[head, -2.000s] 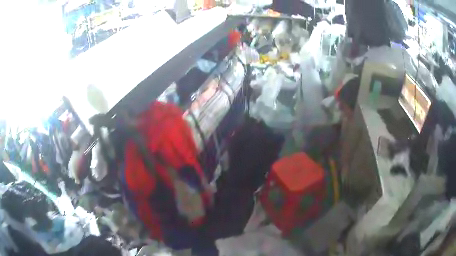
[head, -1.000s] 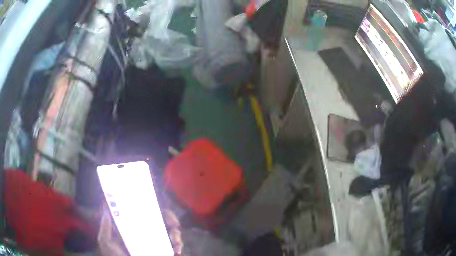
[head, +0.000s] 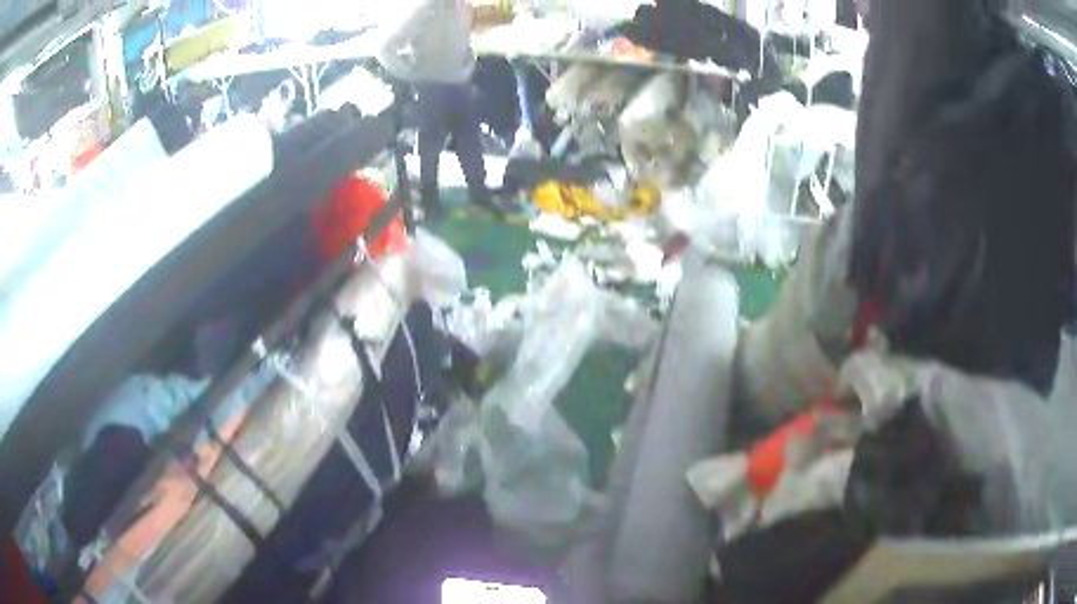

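Observation:
The top edge of the smartphone (head: 494,591) glows white at the bottom edge of the picture, just left of centre. The rest of it is cut off. No hand shows, so I cannot see which hand holds the phone. Crumpled clear plastic bags (head: 537,413) lie on the floor ahead of me. A long grey fabric roll (head: 679,437) lies to the right of them.
Strapped rolls (head: 295,413) lie along the left beside a long table. Dark cloth (head: 963,201) hangs at the right. A person (head: 443,106) stands at the back left of centre. Yellow cloth (head: 579,201) and pale scraps are on the green floor (head: 496,254).
The view has lifted and shifted forward along the aisle. The phone has dropped almost out of the picture, and the hand around it no longer shows. The red stool and the screen have left the view.

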